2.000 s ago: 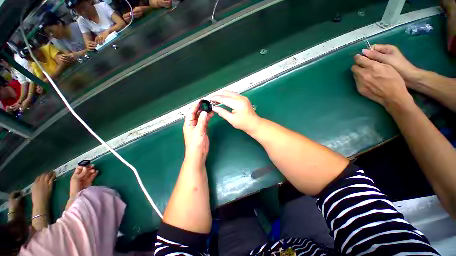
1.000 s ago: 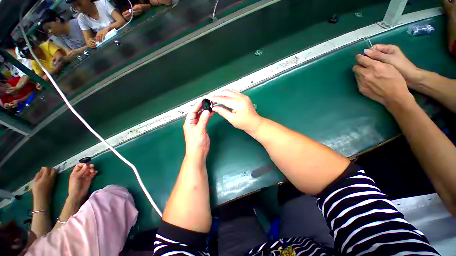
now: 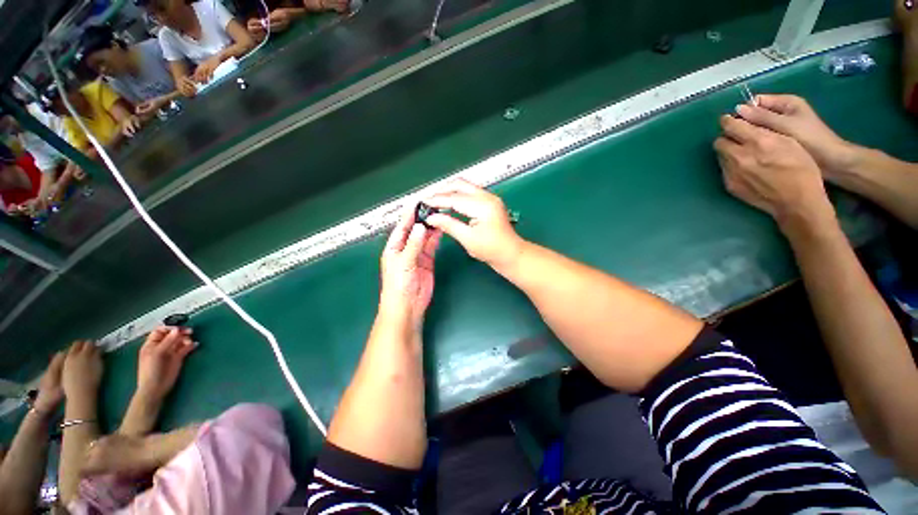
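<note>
A small black housing (image 3: pixel 423 213) is pinched between my two hands, above the pale edge rail. My left hand (image 3: pixel 408 264) holds it from the left and below, palm turned partly up. My right hand (image 3: pixel 477 223) holds it from the right with thumb and fingers. The fingers hide part of the housing, and its inside is too small to make out. A small clear plastic part (image 3: pixel 513 215) lies on the green bench just right of my right hand.
The edge rail (image 3: pixel 564 137) runs between the bench (image 3: pixel 604 216) and the green conveyor belt (image 3: pixel 342 191). A neighbour's hands (image 3: pixel 770 151) are at the right, another's (image 3: pixel 161 360) at the left. A white cable (image 3: pixel 196 274) hangs at left. A clear bag (image 3: pixel 848 64) lies far right.
The black housing has tilted and moved slightly right; my left hand has turned its palm more upward. Pieces on the belt have shifted left. The left neighbour's arms have moved.
</note>
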